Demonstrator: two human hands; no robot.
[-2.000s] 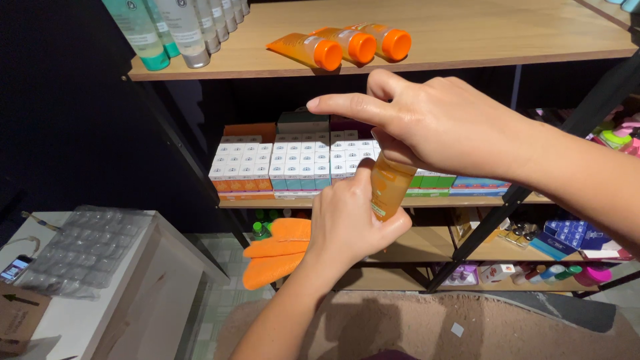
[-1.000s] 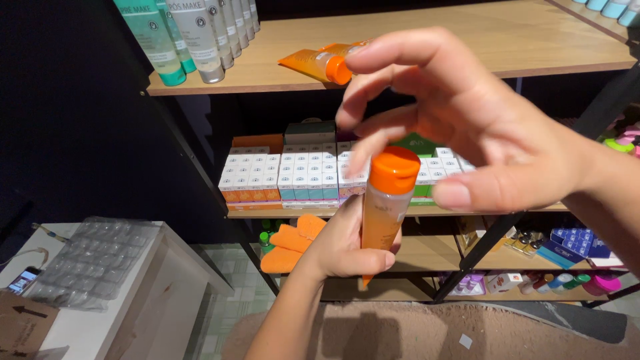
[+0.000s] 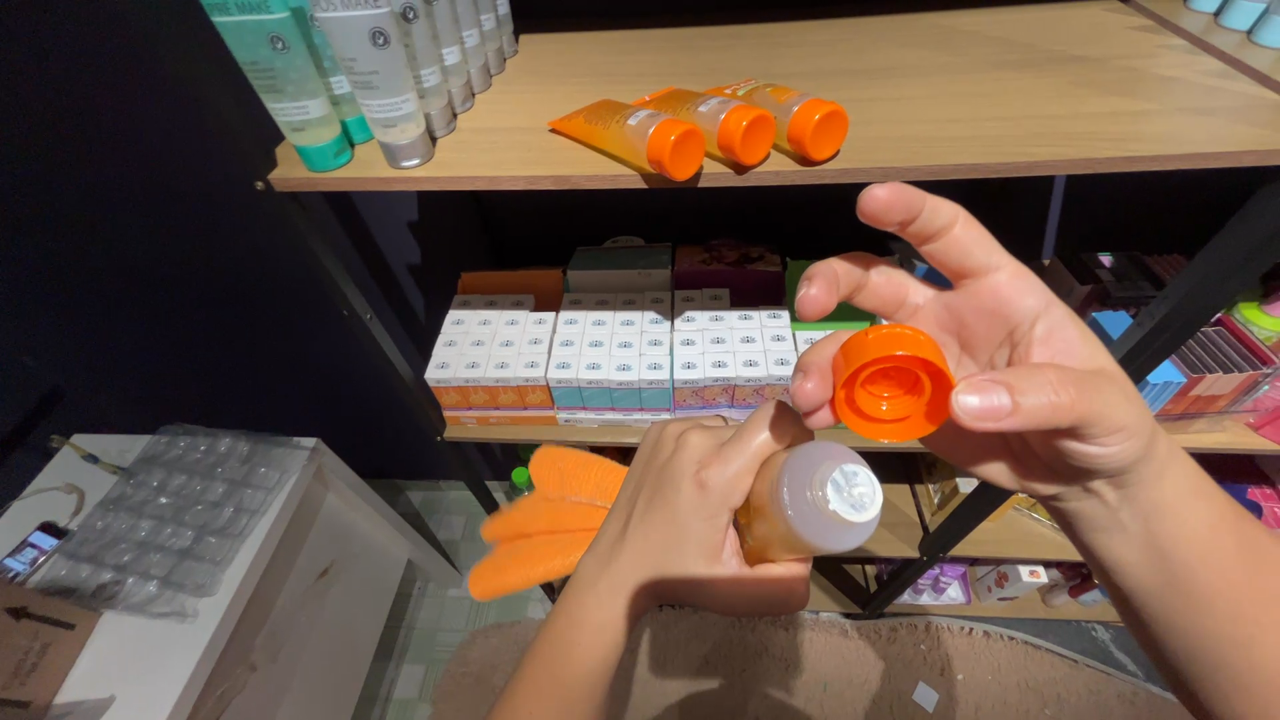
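Observation:
My left hand (image 3: 700, 510) is wrapped around a clear plastic tube with orange contents (image 3: 800, 500), its uncapped neck, covered by a whitish foil seal (image 3: 853, 491), tilted toward the right. Under the same hand an orange glove (image 3: 550, 520) is pinched, its fingers sticking out to the left. Just above the tube's neck, my right hand (image 3: 1000, 360) holds the orange screw cap (image 3: 893, 383) between thumb and fingers, its hollow inside facing me. Three capped orange tubes (image 3: 640, 135) lie on the upper wooden shelf (image 3: 950, 80).
Teal-capped and grey tubes (image 3: 385, 90) stand at the upper shelf's left. Rows of small white-topped boxes (image 3: 610, 350) fill the shelf below. A white table (image 3: 270, 520) at left bears bubble wrap (image 3: 170, 520), a phone (image 3: 32, 552) and a cardboard box (image 3: 40, 640). Dark metal uprights (image 3: 960, 540) frame the shelves.
The orange cap, on the tube one second ago, is off and in my right hand. The tube has turned from upright to tilted, with its sealed neck showing.

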